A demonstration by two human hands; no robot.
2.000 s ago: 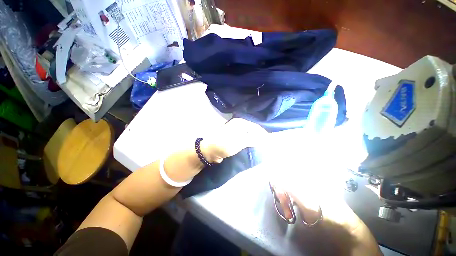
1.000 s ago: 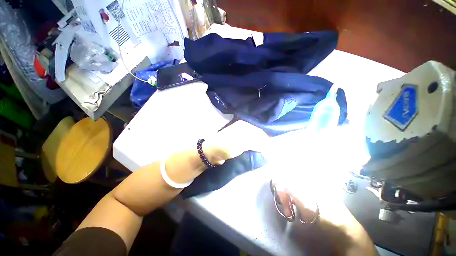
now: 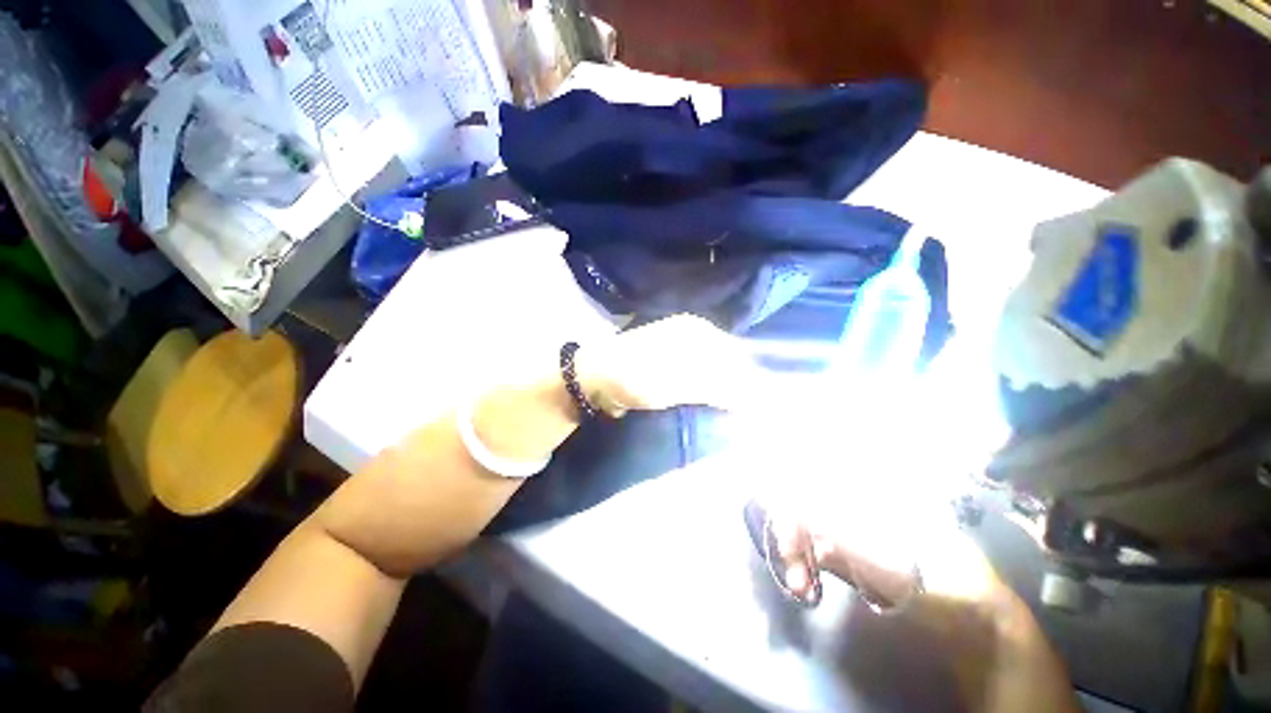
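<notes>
A dark navy garment (image 3: 711,146) lies bunched at the back of the white table, and part of it hangs over the front edge below my left wrist. My left hand (image 3: 676,365) reaches onto the cloth; its fingertips are lost in the lamp's glare. My right hand (image 3: 892,557) is low at the centre right, its upper part washed out by glare. It holds small scissors (image 3: 783,557) by their handle loops; the blades are hidden in the glare.
A beige-grey sewing machine head (image 3: 1157,320) with a blue badge stands at right. A black smartphone (image 3: 478,209) lies at the table's far left. A side shelf (image 3: 251,265) holds papers and plastic bags. A round wooden stool (image 3: 226,421) stands at left. A yellow-brown strip (image 3: 1214,648) lies at lower right.
My left hand and wrist have risen slightly, and more dark cloth shows under the wrist. My right hand has turned a little, with the scissors still in it. The view has shifted slightly.
</notes>
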